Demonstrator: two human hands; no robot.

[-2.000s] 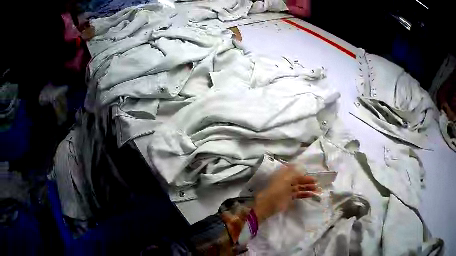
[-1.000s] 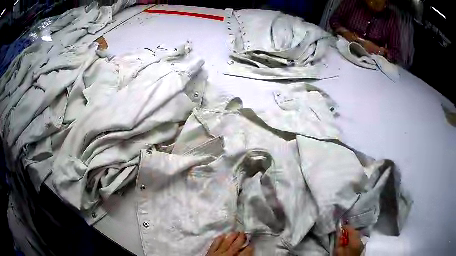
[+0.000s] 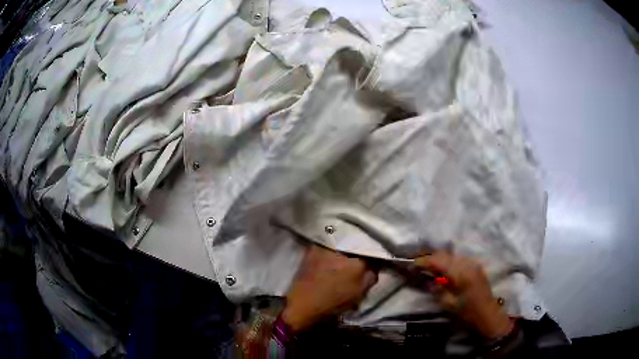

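An off-white jacket (image 3: 434, 168) with metal buttons lies spread and partly lifted before me. Its button band (image 3: 203, 193) runs down the left side. My left hand (image 3: 329, 287) is low in the centre, its fingers curled at a folded edge of the cloth; it is slightly blurred. My right hand (image 3: 459, 287) is to its right at the same edge, blurred, with the red-handled thread snips (image 3: 440, 280) in it. The snips' blades cannot be made out. A button (image 3: 330, 230) shows on the fold above my left hand.
A pile of similar garments (image 3: 140, 77) covers the left side of the white table (image 3: 588, 175). The table's edge runs along the bottom left. Below it are dark floor, hanging cloth (image 3: 66, 294) and a bit of blue.
My view has turned right and then down. My left hand has left the cloth at the lower left, and both hands are now at the jacket's lower edge. The jacket's cloth has been lifted and folded over.
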